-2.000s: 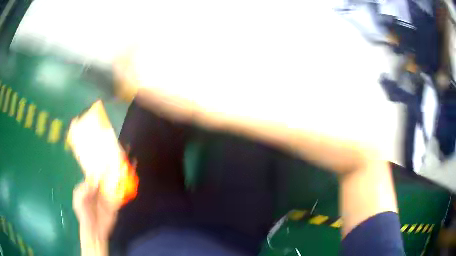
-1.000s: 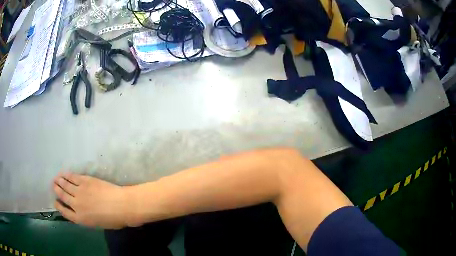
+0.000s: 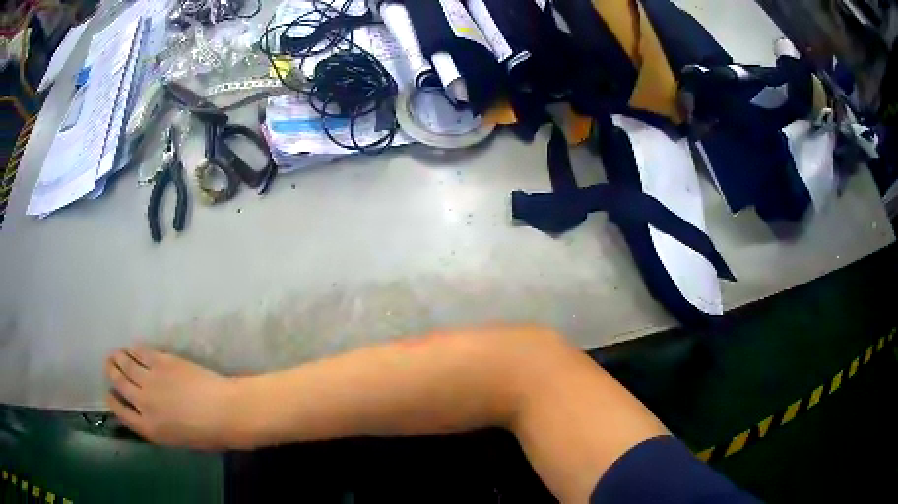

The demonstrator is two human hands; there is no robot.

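Observation:
My right hand (image 3: 167, 399) lies palm down at the left end of the table's front edge, fingers slightly apart, holding nothing visible. Its bare forearm crosses the front of the grey table (image 3: 325, 251) from the right. My left hand is not in view. Needle-nose pliers (image 3: 168, 202) with black handles lie beyond my right hand, untouched. Fabric shears (image 3: 236, 157) with black looped handles, one wrapped in tan, lie just right of the pliers.
Paper sheets (image 3: 89, 123) lie back left. A black cord (image 3: 354, 84) is tangled beside a white tape roll (image 3: 443, 123). Navy and white fabric pieces (image 3: 679, 172) with mustard fabric (image 3: 625, 54) are heaped at right. Green floor with yellow-black tape (image 3: 817, 399) shows below.
Two seconds ago my left hand held a bright orange-and-pale object low at left; it has left the view. Since one second ago my right hand has barely moved; the view has shifted slightly.

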